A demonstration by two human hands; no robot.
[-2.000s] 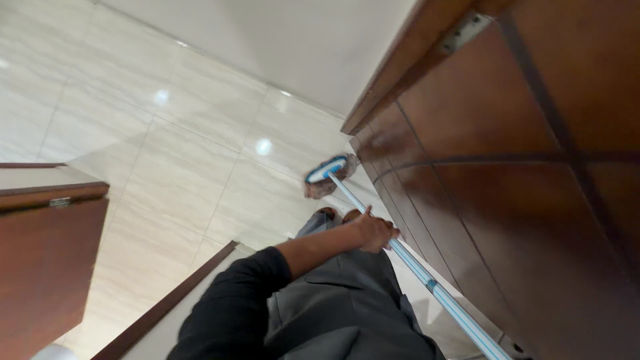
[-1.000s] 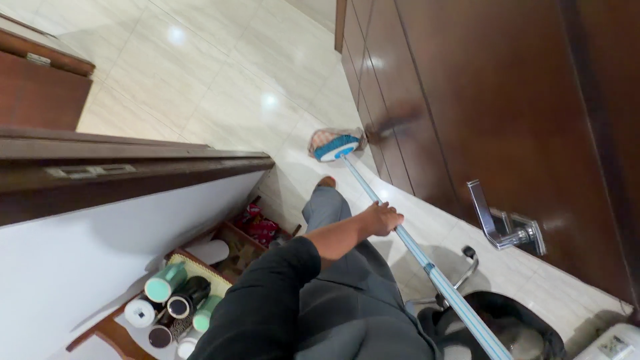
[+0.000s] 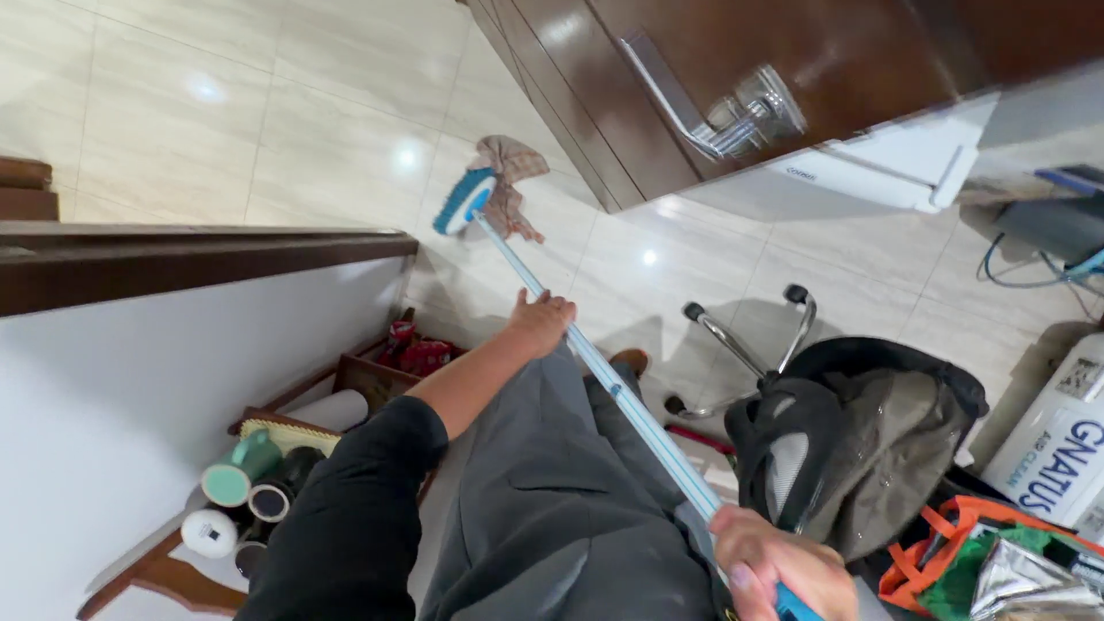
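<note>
My left hand (image 3: 542,323) rests on the upper part of a pale blue pole (image 3: 638,417), its thumb and fingers around it. Lower down, near the blue end grip, my right hand (image 3: 776,556) is closed on the same pole. At the far end is a blue-and-white brush head (image 3: 466,202) with blue bristles, tilted on the tiled floor. A checked brownish cloth (image 3: 509,183) lies against the brush head, partly behind it, and spreads over the tiles.
A brown door (image 3: 552,95) with a metal lever handle (image 3: 716,112) stands at the upper right. Mugs (image 3: 233,474) fill a rack at left, below a wall edge. At right are a wheeled chair (image 3: 750,345), a backpack (image 3: 871,431), an orange bag (image 3: 914,552) and a white cylinder (image 3: 1052,431).
The view has moved and turned toward the chair and bags. The cloth now spreads out beside the brush head. My right hand has come into view on the pole's lower end.
</note>
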